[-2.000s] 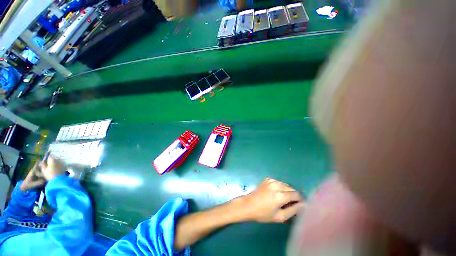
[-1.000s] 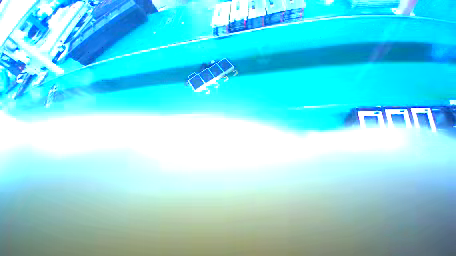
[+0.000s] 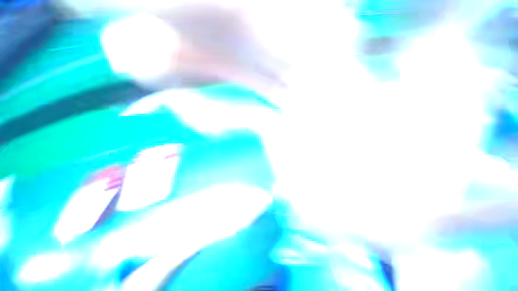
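The view is blurred and badly overexposed. Two red-edged phone housings lie side by side on the bench at the left, the left one (image 3: 85, 210) with a pink-red end and the other (image 3: 150, 177) almost all white. A large washed-out, hand-like shape (image 3: 363, 142) fills the centre and right, with finger-like parts reaching left above the housings. I cannot tell which hand it is or whether it holds anything. My other hand cannot be made out.
The green belt (image 3: 51, 139) with its dark band runs across the upper left. A long white streak, glare or a forearm, crosses the bench (image 3: 227, 162) below the housings. Blue, cloth-like patches show along the bottom. The far right is washed out.
The view has swung to the right, with the housings now further left and larger. The joined screens, the grey-silver row and the tray parts no longer show. The picture is whiter and more blurred.
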